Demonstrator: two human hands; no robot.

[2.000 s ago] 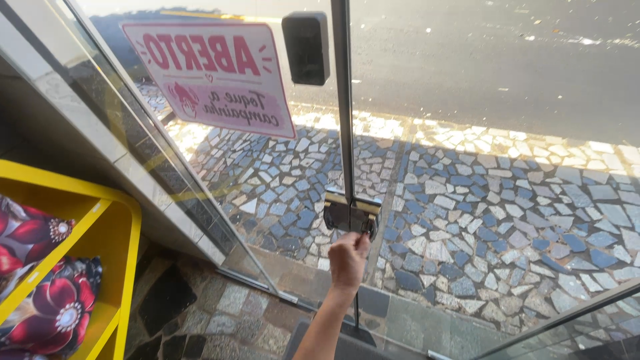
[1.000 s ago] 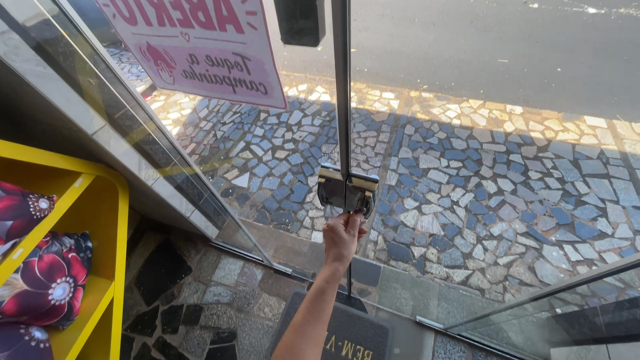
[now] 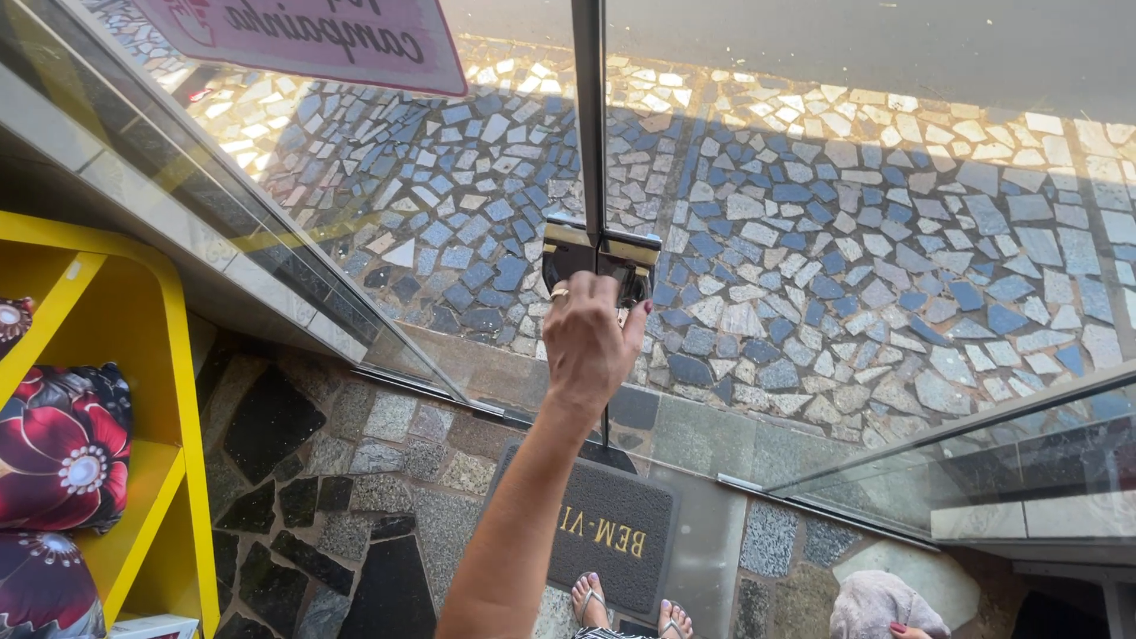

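Observation:
My left hand (image 3: 586,342), with a ring on one finger, is at the metal lock (image 3: 628,253) where two glass door panels meet. Its fingers curl over the lock's lower part, and the thumb lies at the right side; the fingertips are hidden. A dark vertical door edge (image 3: 589,124) runs up from the lock. Low at the right, my right hand (image 3: 907,630) shows only a finger or thumb with a painted nail, against a bunched greyish-pink cloth (image 3: 879,603) that it holds.
A grey doormat (image 3: 612,524) with yellow lettering lies below, by my sandalled feet (image 3: 589,601). At the left stands a yellow shelf (image 3: 191,426) with floral cushions (image 3: 71,453). A pink sign (image 3: 337,44) hangs on the glass. Outside is stone mosaic paving (image 3: 799,240).
The left hand stays at the lock, but its thumb now lies apart at the right. The cloth and part of the right hand have come into view. The view has tilted down.

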